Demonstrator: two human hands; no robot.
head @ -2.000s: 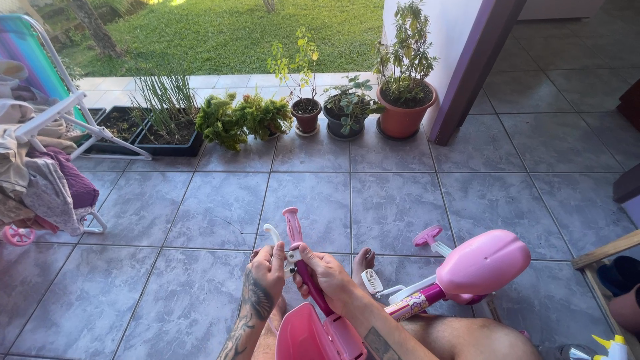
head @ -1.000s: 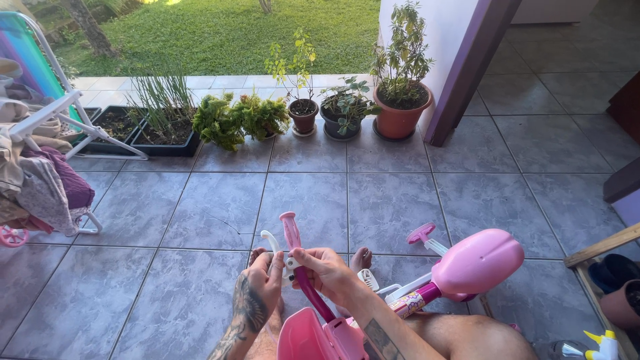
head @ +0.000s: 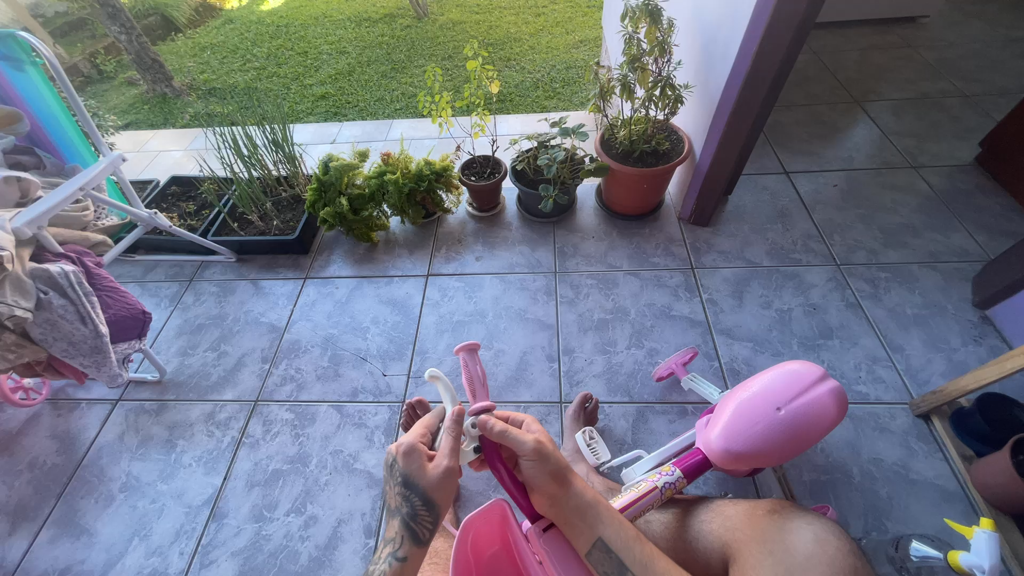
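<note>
A child's bicycle with a magenta frame and a pink saddle rests across my lap. Its handlebar points forward and ends in a pink grip. Just below the grip, my left hand pinches the white brake lever at its base. My right hand is closed around the magenta handlebar tube beside the lever's white bracket. A pink basket sits below my hands, and a white pedal shows near my foot.
Potted plants and planter boxes line the tiled porch edge. On the left stands a white folding rack with clothes. At the lower right are a spray bottle, a wooden frame and more pots.
</note>
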